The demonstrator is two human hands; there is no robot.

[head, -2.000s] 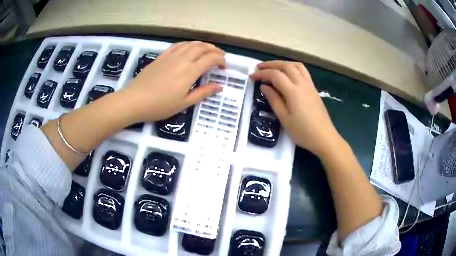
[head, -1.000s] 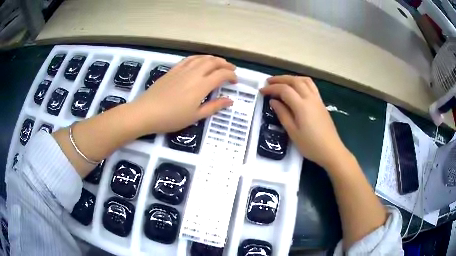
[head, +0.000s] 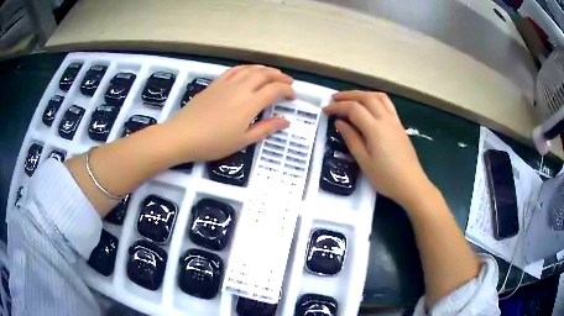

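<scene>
A white foam tray [head: 363, 229] holds glossy black device units [head: 212, 223] in its pockets. A long white label sheet [head: 263, 228] lies across the tray, with rows of dark print at its upper part. My left hand [head: 226, 114] rests over the sheet's upper left edge, thumb and fingers apart, partly covering a unit. My right hand [head: 377, 139] is at the tray's upper right, its fingertips by the sheet's top right edge and over a unit [head: 339, 171]. Whether its fingertips hold a label is too small to tell.
A pale wooden shelf [head: 297, 43] runs behind the tray on a dark green bench [head: 433, 145]. At the right, a smartphone [head: 501, 194] lies on printed paper sheets [head: 479, 213], with a white cable and a fan [head: 550, 83] beside them.
The tray, sheet and both hands first shifted right and down in the view together, as the shelf and phone did. Since then almost nothing has moved; the hands keep nearly the same pose.
</scene>
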